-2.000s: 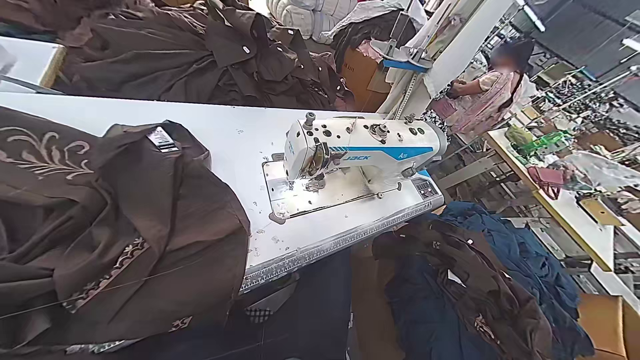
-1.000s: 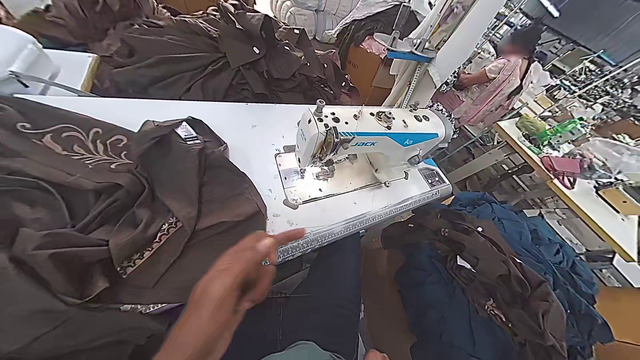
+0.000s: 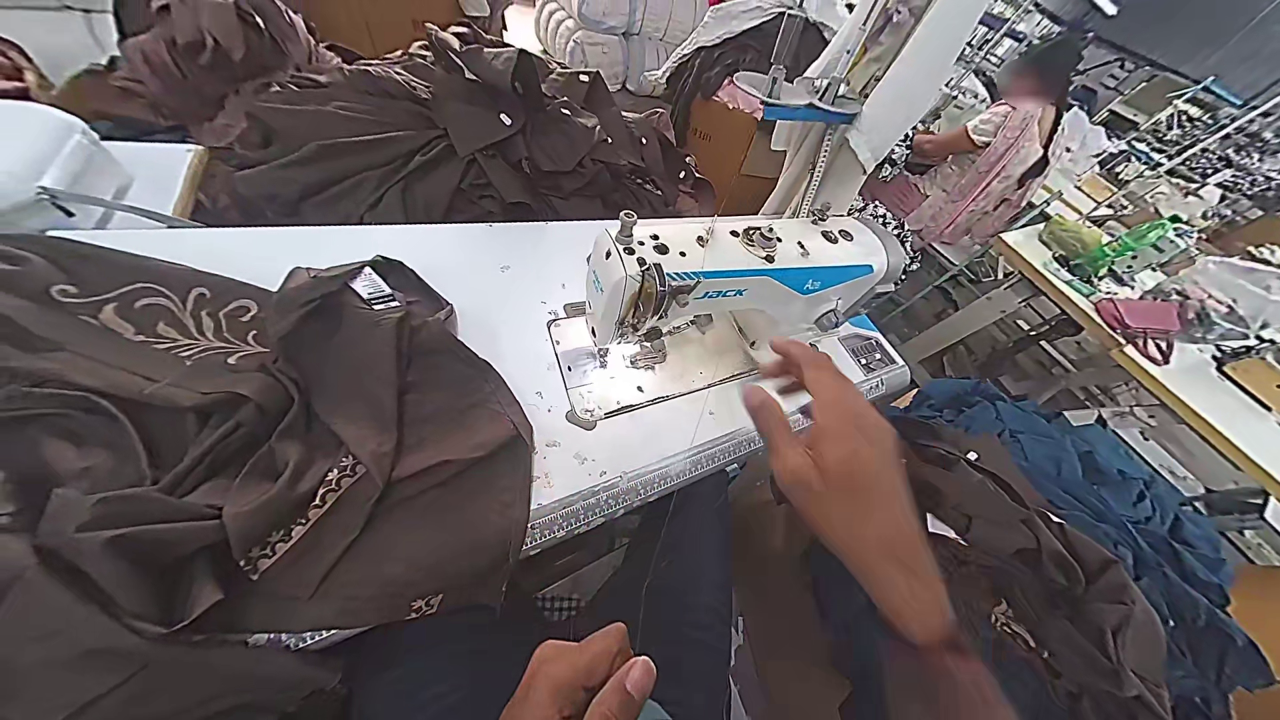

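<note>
My right hand (image 3: 840, 470), slightly blurred, is raised over the front edge by the arm of a white and blue Jack sewing machine (image 3: 740, 275), fingers apart and nothing seen in them. At the bottom centre my left hand (image 3: 585, 675) is closed, thumb against the fingers. A thin thread (image 3: 657, 560) runs down from the machine to about its fingertips. The machine's needle area is lit, and no cloth lies under it. To the left, a dark brown embroidered garment (image 3: 430, 400) with a white label (image 3: 374, 288) is spread over the white table (image 3: 500, 260) and hangs over its front edge.
Brown garments (image 3: 400, 140) are heaped behind the table. Brown and blue garments (image 3: 1080, 500) lie at the lower right. A thread stand (image 3: 800, 100) rises behind the machine. Another person (image 3: 1000, 170) sits at the back right near a table with a pink bag (image 3: 1140, 320).
My left hand has moved from over the table's front edge down to the bottom centre and closed. My right hand has come up beside the machine; one second ago only a fingertip showed at the bottom.
</note>
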